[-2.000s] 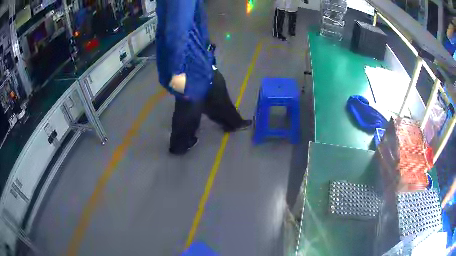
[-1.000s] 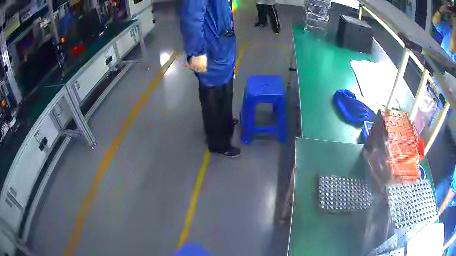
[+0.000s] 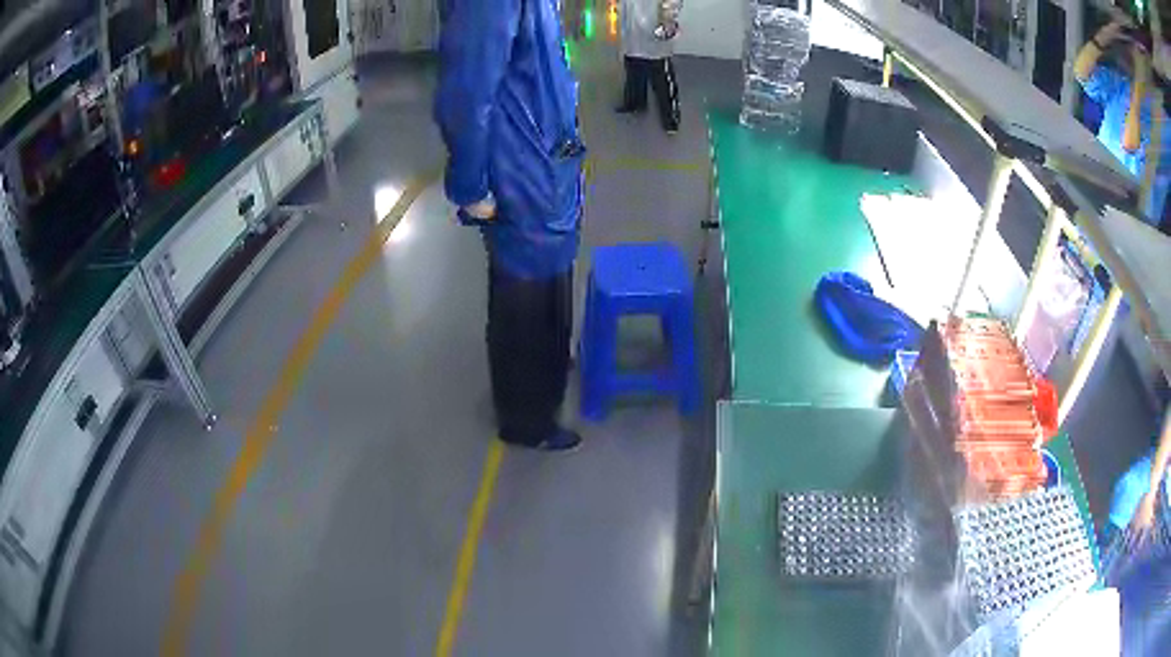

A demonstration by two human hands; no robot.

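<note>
Neither of my hands shows in the head view. Nearest in front of me on the right is a green-matted bench point(image 3: 758, 443). A tray of small round parts in rows point(image 3: 845, 537) lies flat on it. A second tray of round parts point(image 3: 1023, 542) lies to its right. A stack of red-orange trays point(image 3: 993, 404) stands behind that second tray. A clear, shiny plastic sheet point(image 3: 935, 449) partly covers the space between the trays. A white sheet point(image 3: 1076, 629) lies at the bottom right, cut off by the edge.
A blue stool point(image 3: 641, 327) stands beside the bench. A person in a dark-blue smock point(image 3: 514, 154) stands left of it. Another person point(image 3: 650, 58) is farther off. A blue cloth bundle point(image 3: 867, 317), white sheets point(image 3: 918, 244), a black block point(image 3: 872, 125) and clear packaging point(image 3: 777, 67) are on the bench.
The person in dark blue has stepped in beside the stool and now stands with legs together. The bench and stool have shifted left in view, and the near stool top at the bottom edge has gone.
</note>
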